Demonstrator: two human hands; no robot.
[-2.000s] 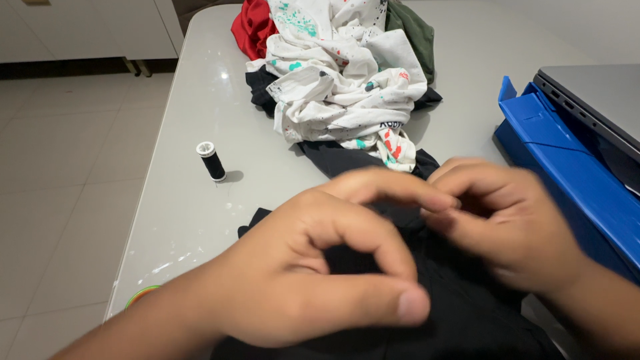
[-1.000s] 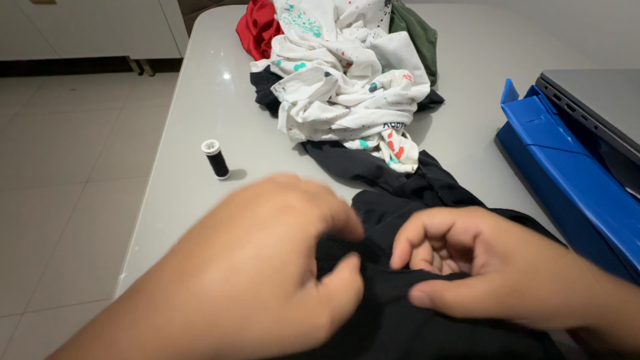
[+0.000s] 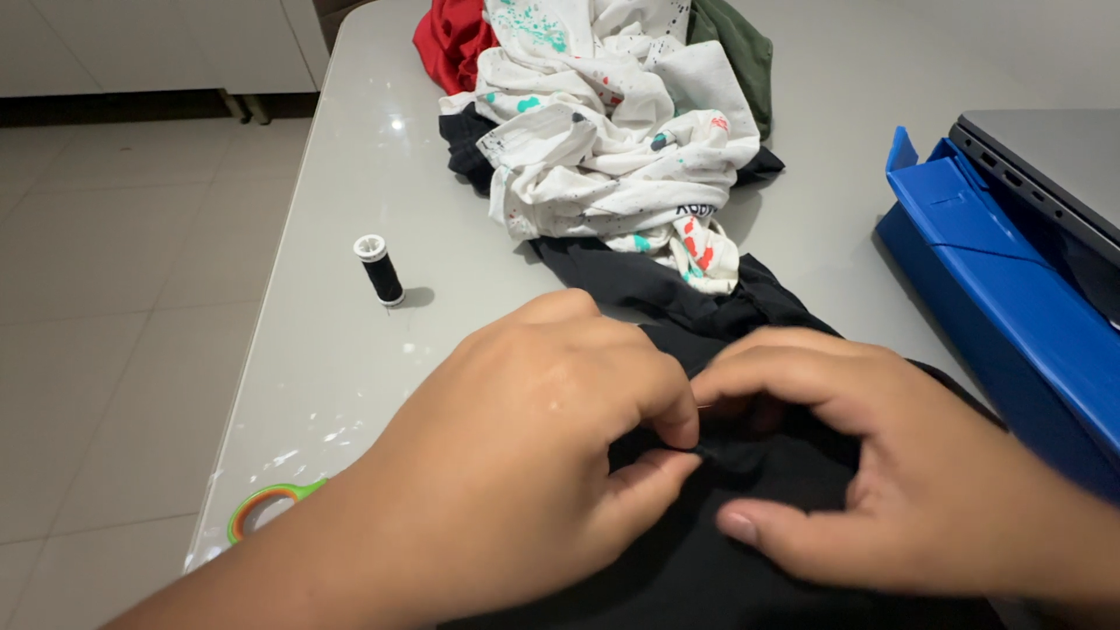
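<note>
Black fabric lies across the near part of the table, under both hands. My left hand pinches a small fold of it between thumb and forefinger. Close on its right, my right hand has its thumb apart from its fingers, whose tips meet the cloth beside the left fingertips. A thin glint shows between the two hands; whether it is a needle I cannot tell. A spool of black thread stands upright on the table to the left. The orange and green handle of scissors shows partly behind my left forearm.
A heap of clothes rises at the back: a white paint-patterned garment, a red cloth and a dark green one. At the right, a grey laptop rests on a blue plastic folder. The table's left edge borders the tiled floor.
Both hands have shifted about over the black fabric. The left thumb and forefinger, apart two seconds ago, are now closed on the cloth. The scissors handle shows more than before.
</note>
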